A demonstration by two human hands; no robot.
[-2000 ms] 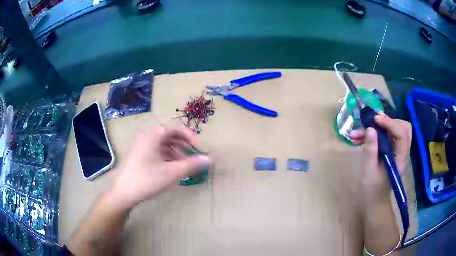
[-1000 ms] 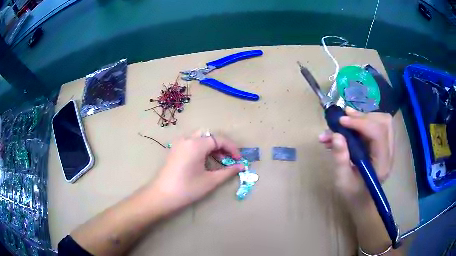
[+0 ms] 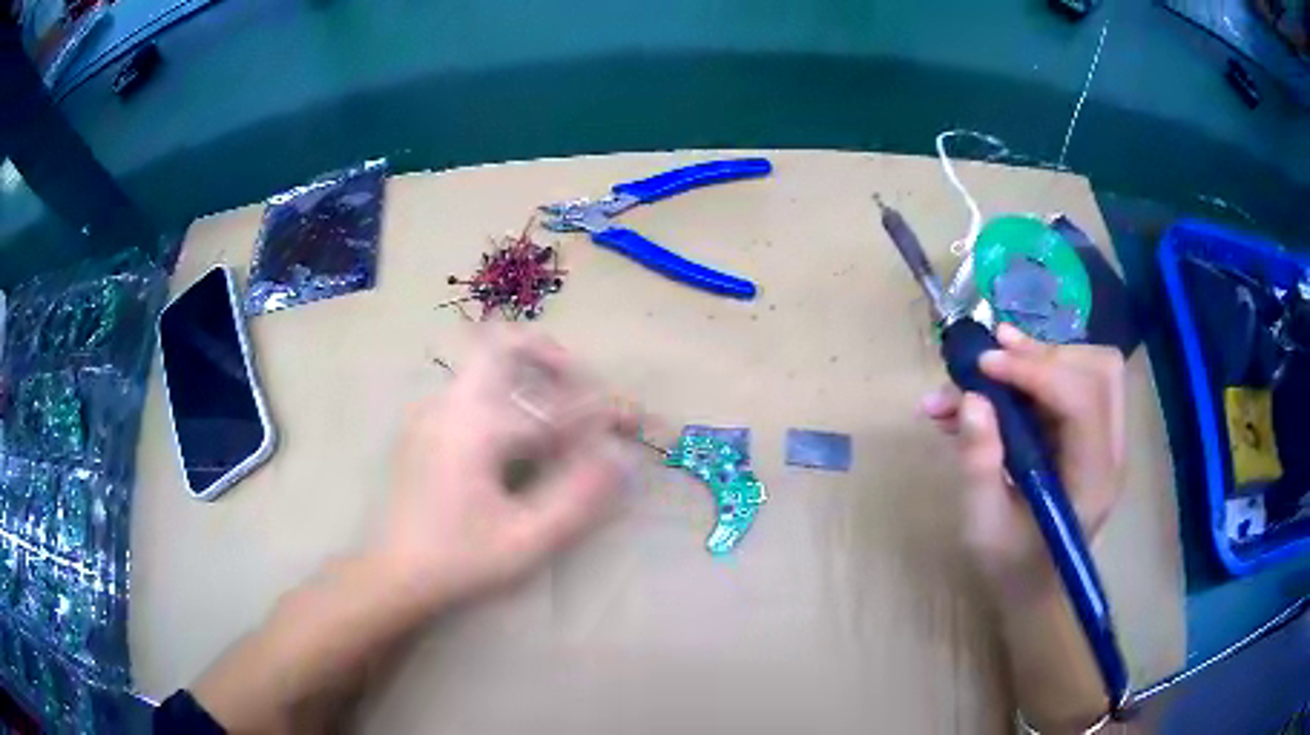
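Note:
A green crescent-shaped circuit board (image 3: 727, 490) lies on the tan board, its upper end over one grey pad (image 3: 717, 435). A short dark lead runs from its upper left end towards my left hand. My left hand (image 3: 510, 467) is motion-blurred just left of the circuit board; whether its fingers hold anything cannot be made out. My right hand (image 3: 1056, 431) holds the dark blue soldering iron (image 3: 1029, 445), its metal tip pointing up and left, away from the circuit board. A pile of red-black wired components (image 3: 514, 276) lies beyond my left hand.
Blue-handled cutters (image 3: 661, 223) lie open beside the pile. A second grey pad (image 3: 819, 451) lies right of the circuit board. A green solder reel (image 3: 1032, 279) and a blue bin (image 3: 1200, 402) stand right. A phone (image 3: 216, 382), dark bag (image 3: 318, 237) and clear trays (image 3: 72, 474) lie left.
My left hand brought the circuit board from the left onto the grey pad, and has now moved off it to the left. The soldering iron has moved left from over the reel.

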